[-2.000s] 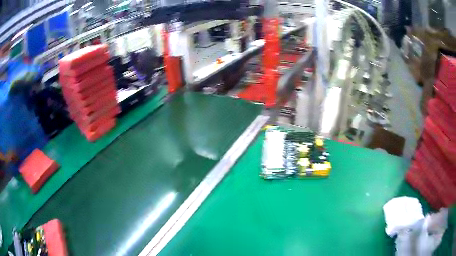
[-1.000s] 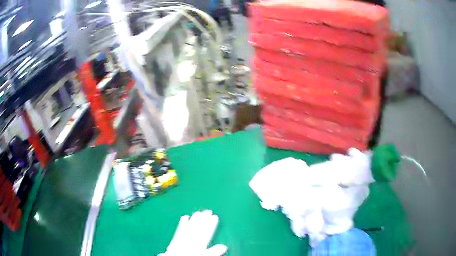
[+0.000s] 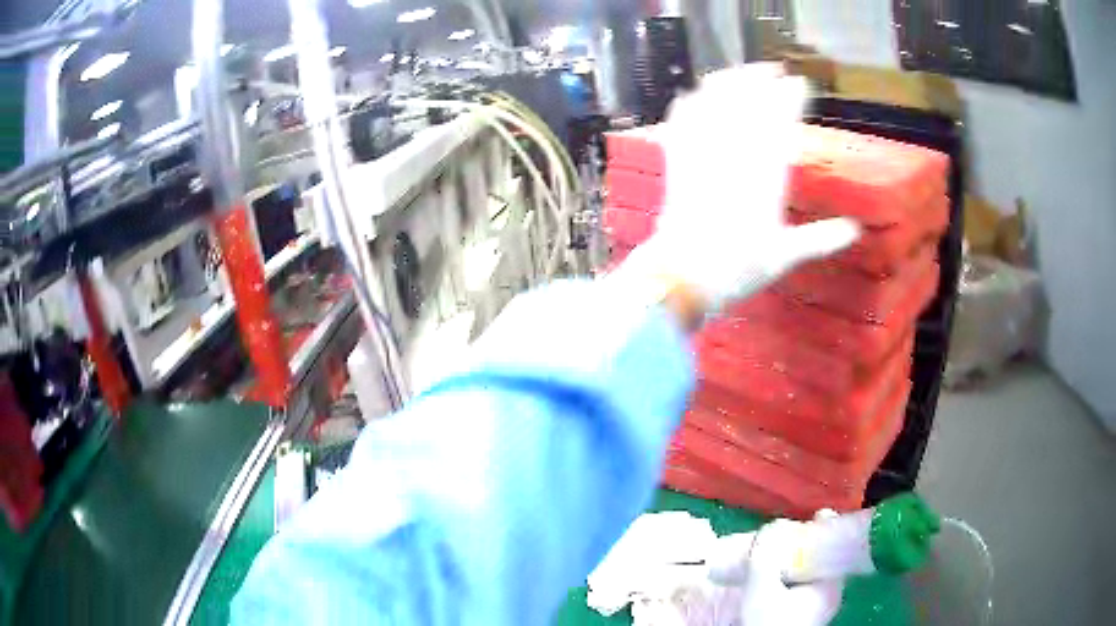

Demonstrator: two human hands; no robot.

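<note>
My left hand (image 3: 734,184), in a white glove with a blue sleeve, is stretched out at the top of a stack of red foam pads (image 3: 796,367). Its fingers are blurred and the thumb is apart; I cannot tell if it touches the top pad. My right hand (image 3: 783,593), also white-gloved, is low at the right, around a pale dispensing syringe (image 3: 842,545) with a green cap (image 3: 903,533) and a clear hose. A crumpled white cloth (image 3: 649,569) lies beside it. The circuit board (image 3: 291,483) is almost wholly hidden behind my left sleeve.
A dark green conveyor belt (image 3: 147,489) with a metal rail (image 3: 226,526) runs at the left. Red posts (image 3: 251,306) and upright metal poles stand behind it. A black frame stands behind the foam stack. Wrapped goods (image 3: 997,312) sit on the floor at the right.
My left hand has risen from above the green bench to the top of the foam stack, its sleeve now covering the board. The view has tilted up. The syringe barrel now shows more clearly.
</note>
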